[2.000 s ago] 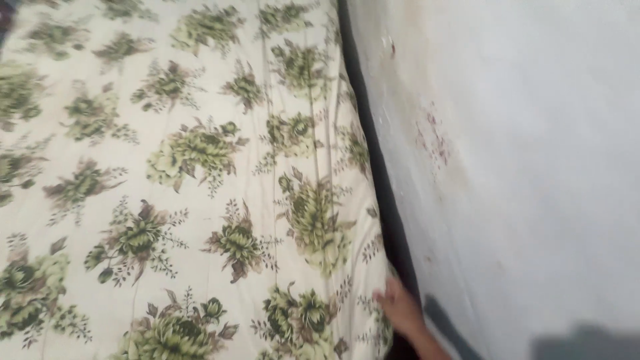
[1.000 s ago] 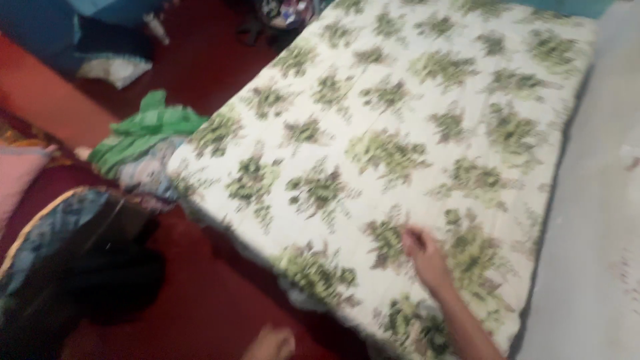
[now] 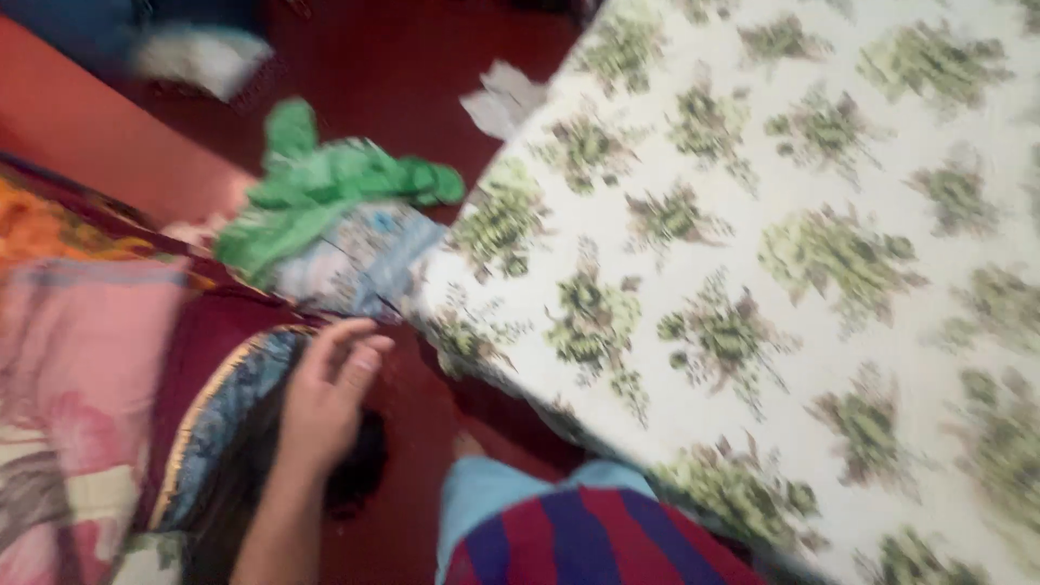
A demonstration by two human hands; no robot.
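Observation:
My left hand (image 3: 329, 394) hangs over the red floor (image 3: 406, 414), fingers loosely curled and apart, with nothing seen in it. Just beyond its fingertips lies a pile made of a green cloth (image 3: 325, 187) and a blue and white patterned cloth (image 3: 357, 260), touching the corner of the bed. A cream sheet with a green floral print (image 3: 731, 268) covers the bed at the right and looks mostly flat. My right hand is outside the view.
At the left are a pink floral cloth (image 3: 97, 341), a maroon cloth (image 3: 195, 349) and a blue patterned piece with a gold edge (image 3: 244, 406). A white crumpled item (image 3: 504, 97) lies beyond the bed. An orange-red ledge (image 3: 106, 130) runs at the upper left.
The view has swung left from the wall side of the bed to its corner and the cloth pile. My right hand, over the sheet one second ago, has left the view. My left hand has come further in.

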